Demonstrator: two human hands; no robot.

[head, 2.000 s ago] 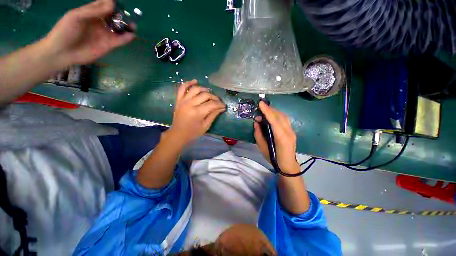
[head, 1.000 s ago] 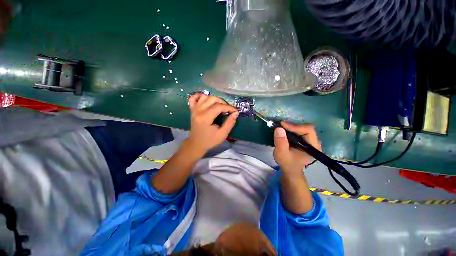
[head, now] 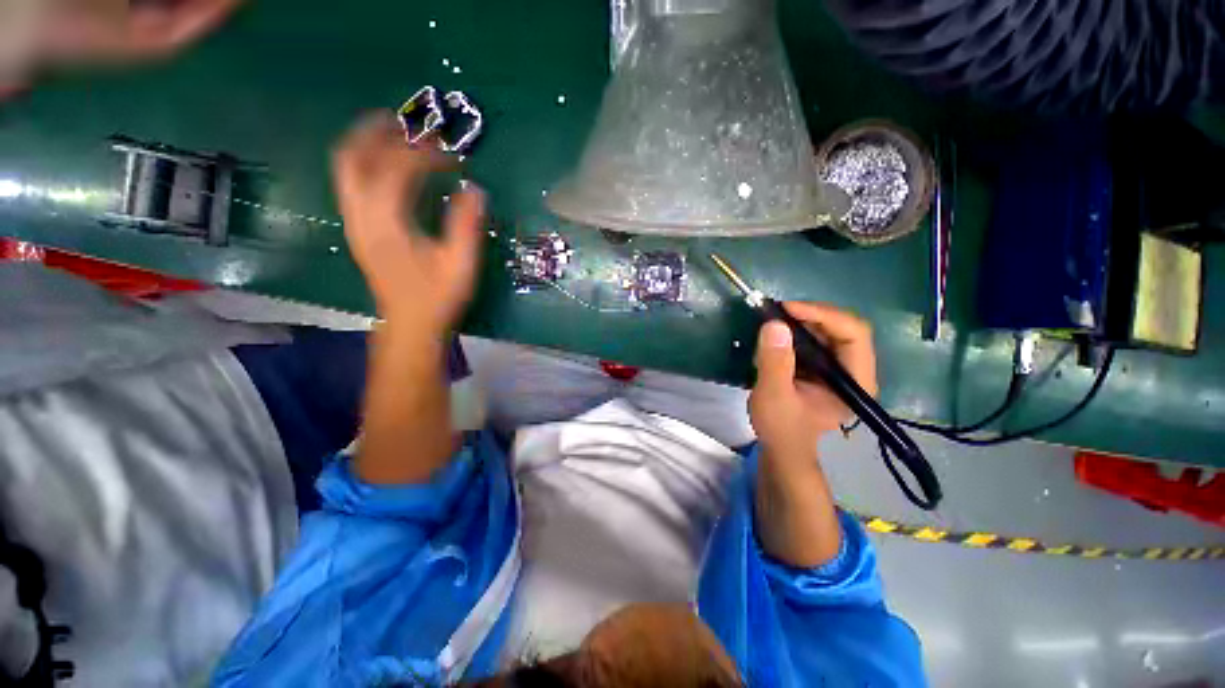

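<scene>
My right hand (head: 813, 370) holds a black soldering iron (head: 849, 390), its bare tip just right of the workpieces and touching nothing. Two small dark and silver assemblies lie on the green bench: one (head: 657, 278) below the hood rim, one (head: 541, 260) to its left, with a thin wire between them. My left hand (head: 410, 229) is raised and blurred, thumb and fingers apart, with nothing visible in it. Its fingers are just below two small housing frames (head: 461, 121).
A translucent hood (head: 699, 135) stands behind the assemblies, beside a tin of shavings (head: 873, 186). A blue soldering station (head: 1055, 242) is at right, a thin rod (head: 939, 242) before it. A solder spool stand (head: 172, 191) is at left. Another person's hand (head: 121, 27) is blurred at top left.
My left hand has left the assemblies and moved left and up, uncovering the left assembly. The iron's tip has drawn away from the right assembly. The other person's hand has come back at top left.
</scene>
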